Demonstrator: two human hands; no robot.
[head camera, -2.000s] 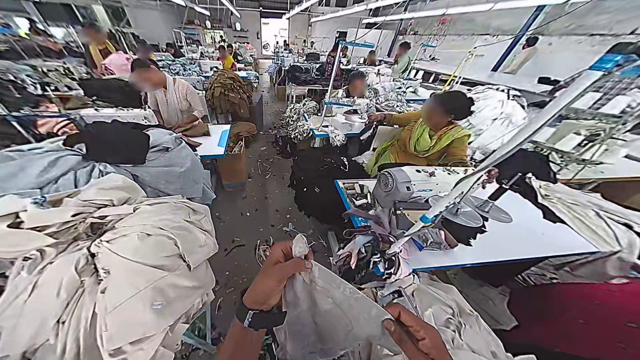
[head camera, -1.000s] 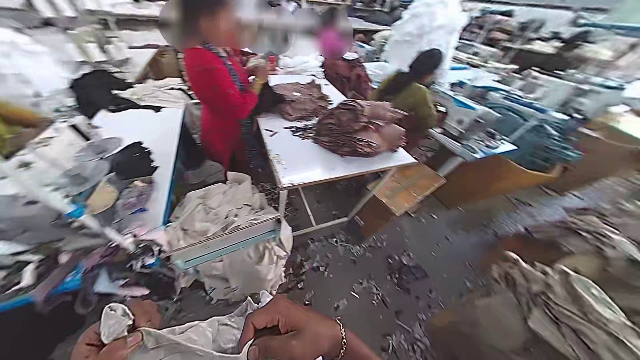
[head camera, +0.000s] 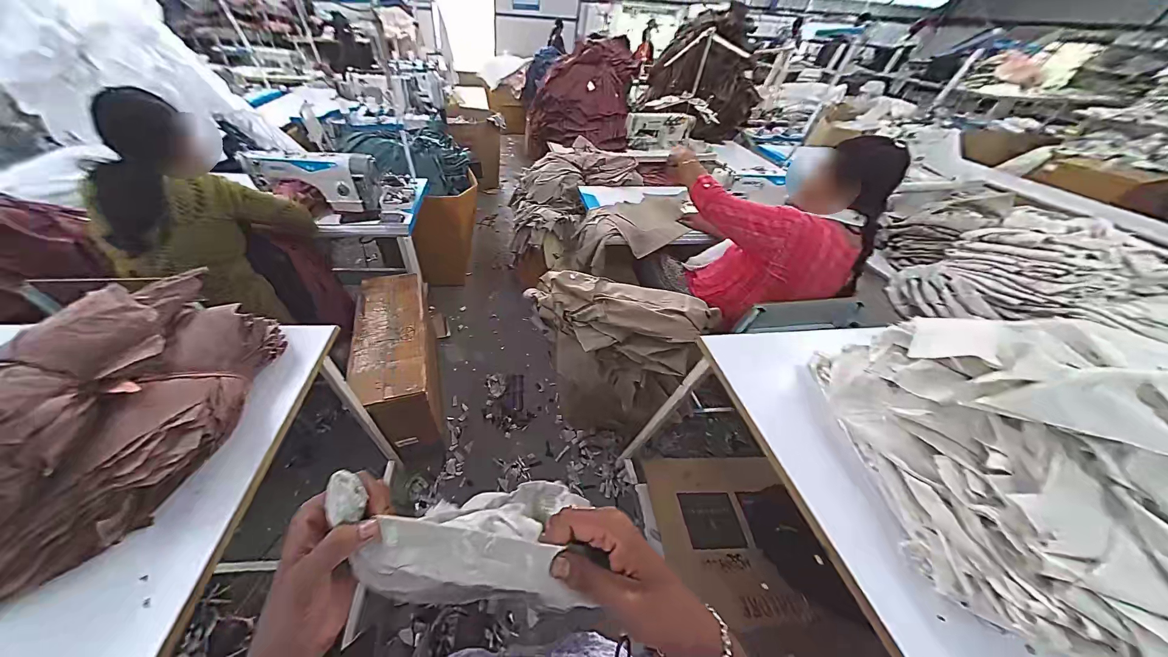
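My left hand grips one end of a pale whitish cloth piece, and a small white lump shows between its thumb and fingers. With thumb and curled fingers, my right hand pinches the other end of the cloth; a bracelet is on that wrist. The cloth is stretched between both hands, above the floor. Left of my hands lies a tied bundle of brownish-mauve fabric on a white table. Stacked pale grey fabric pieces lie on another white table to the right.
An aisle strewn with scraps runs ahead between the tables. Beside it stand a cardboard box and a heap of beige fabric. A person in green sits at a sewing machine on the left; a person in pink sits right.
The view has swung far to the right, from sewing tables to this aisle. Both hands still hold the pale cloth, which is now stretched between them; earlier it hung down from the hands.
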